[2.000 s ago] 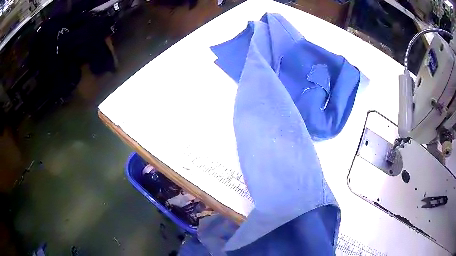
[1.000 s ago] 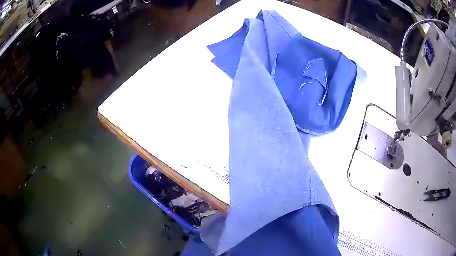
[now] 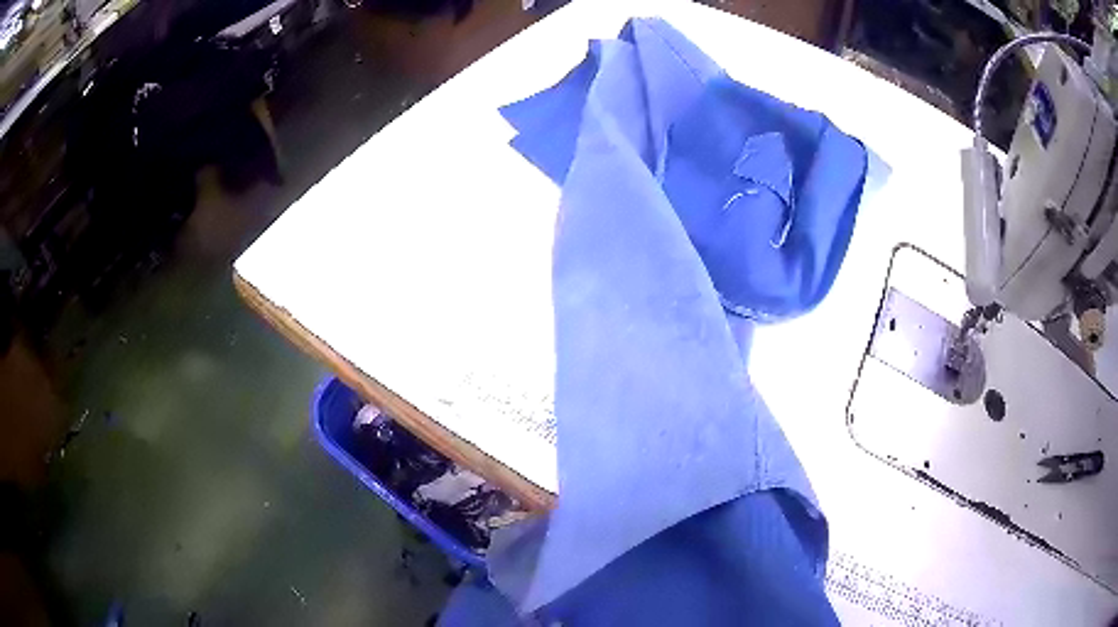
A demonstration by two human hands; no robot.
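A long blue denim garment piece (image 3: pixel 650 331) lies over the white table (image 3: pixel 392 245), from near the far corner down to the bottom edge of the picture. Its paler face is up along the middle; darker face shows at the upper right and at the bottom. A small squarish patch (image 3: pixel 766 162) with pale loose threads lies on the darker part at the upper right. The lower left of the cloth hangs over the table's front edge. Neither my left hand nor my right hand is in view.
The sewing machine head (image 3: pixel 1052 184) stands at the right, with a lamp tube (image 3: pixel 981 227) beside it. The needle area (image 3: pixel 962 349) is over a shiny plate. Black thread snips (image 3: pixel 1070 467) lie right of it. A blue scrap bin (image 3: pixel 368 465) sits below the table edge.
The cloth's lower part has shifted left and its lower left fold looks different. The whole view has shifted slightly. No hand has come into view.
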